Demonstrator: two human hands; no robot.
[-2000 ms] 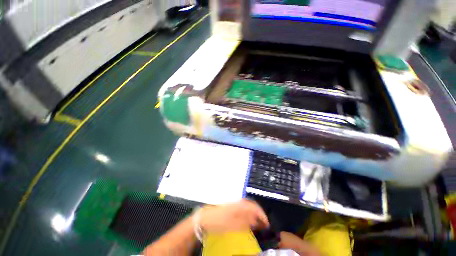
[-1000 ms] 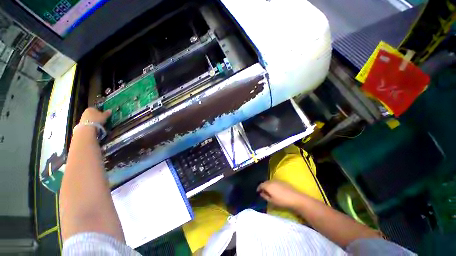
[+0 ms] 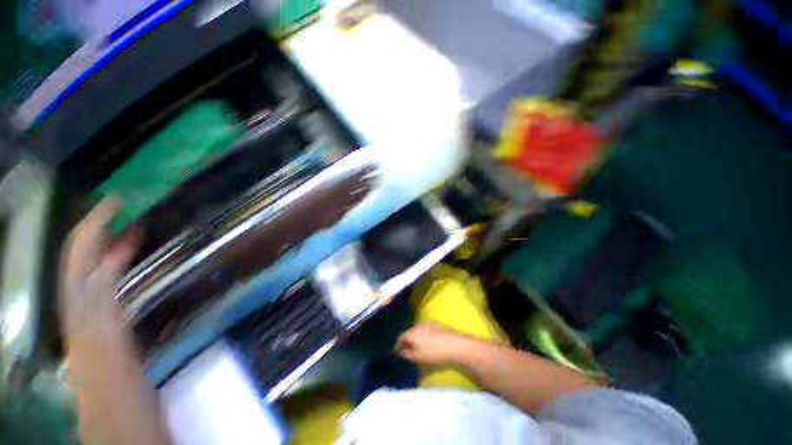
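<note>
The view is blurred. A green printed circuit board [image 3: 174,156] is in or just above the dark bay of the AOI machine [image 3: 252,228], tilted up to the right. My left hand [image 3: 100,239] holds it at its near left end, with the fingers at its edge. The clamp rails [image 3: 252,204] lie in front of the board. My right hand [image 3: 421,344] rests by my yellow trouser leg with its fingers curled; nothing shows in it.
Below the machine are a white record sheet [image 3: 213,404], a keyboard [image 3: 282,335], a white item [image 3: 347,282] and a dark pad [image 3: 404,239] on the tray. A red sign card [image 3: 560,149] hangs at the right by the grey conveyor [image 3: 512,52].
The board has come out of the clamp rails and moved toward the back of the bay with my left hand on it. The camera has turned right. My right hand stays by the leg.
</note>
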